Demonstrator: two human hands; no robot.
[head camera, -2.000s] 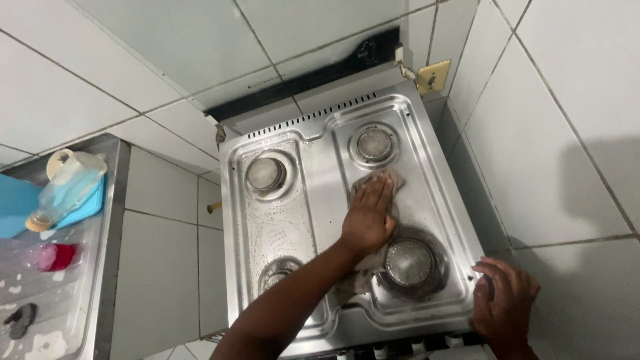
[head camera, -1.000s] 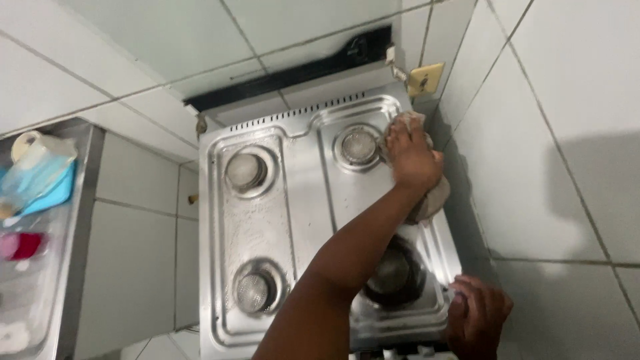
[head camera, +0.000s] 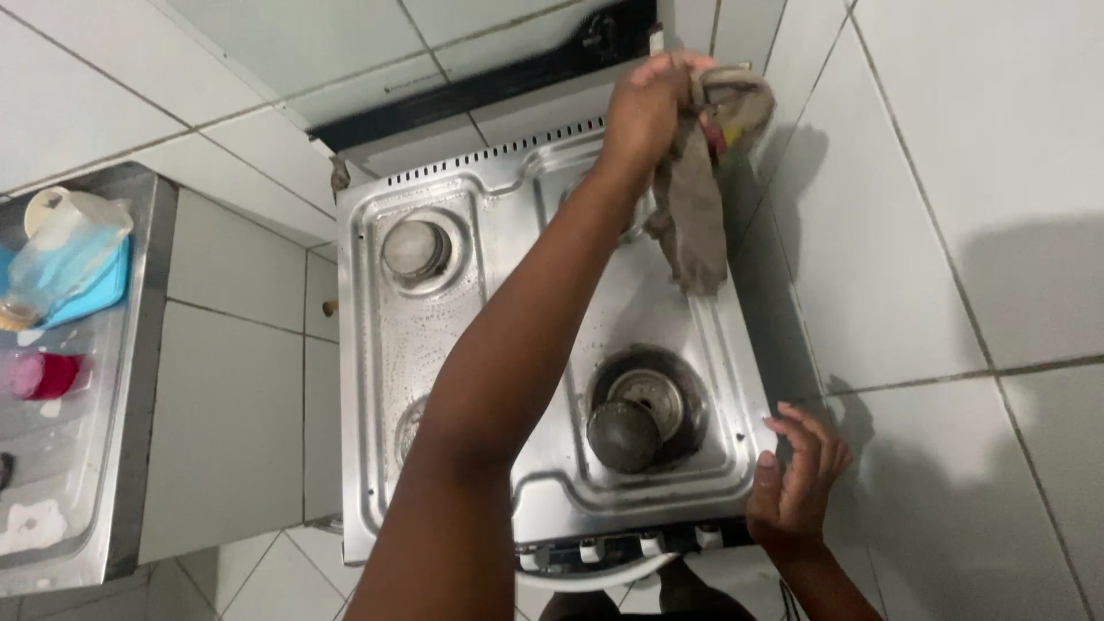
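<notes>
My left hand grips a damp-looking greyish-brown cloth over the back right corner of a stainless steel gas stove top. The cloth hangs down along the stove's right side, with a red and yellow patch showing. Beside the front right edge is my right hand, fingers apart and curved, holding nothing. At the front right burner, a dark round burner cap lies off-centre. The back left burner cap sits on its burner. My left arm partly hides the front left and back right burners.
Left of the stove, a metal sink counter holds a clear plastic bottle, a blue item and a pink-red object. Tiled walls stand behind and to the right. White knobs line the stove's front.
My left hand has moved with the cloth from the middle right to the back right corner. The front right burner cap, centred two seconds ago, now sits off-centre. My right hand's fingers have spread.
</notes>
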